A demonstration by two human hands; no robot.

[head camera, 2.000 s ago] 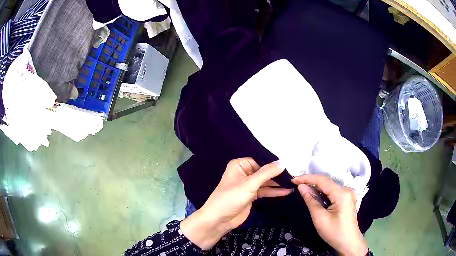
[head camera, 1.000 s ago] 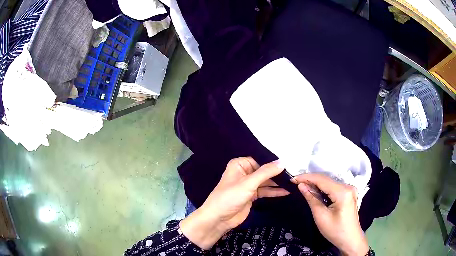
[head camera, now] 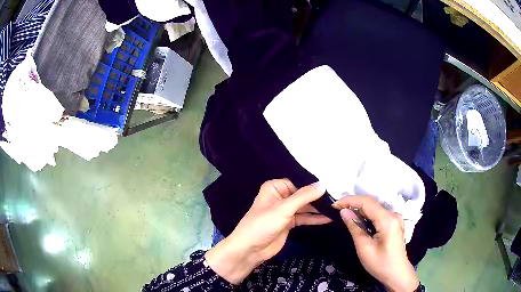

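Note:
A dark velvet garment point(head camera: 245, 131) lies in a heap over my lap. A white backing piece point(head camera: 325, 120) lies on it, its lower end crumpled at the right. My left hand point(head camera: 265, 228) pinches the garment's edge between thumb and fingers, beside the white piece's lower edge. My right hand point(head camera: 380, 239) holds small dark metal snips point(head camera: 364, 223) in its fingers, their tip pointing at the pinched edge close to my left thumb. Most of the snips is hidden in the hand. Whether the blades are open I cannot tell.
A dark flat panel point(head camera: 371, 63) lies beyond the garment. A clear round bin point(head camera: 469, 128) with white scrap stands at right, near a yellow-edged table point(head camera: 485, 23). At left are a blue crate point(head camera: 117, 74), grey cloth point(head camera: 71, 48), white scraps point(head camera: 34, 114) and a white-grey box point(head camera: 171, 80).
My right fingers and the snips have shifted very slightly at the pinched edge. My left hand and the garment have hardly moved.

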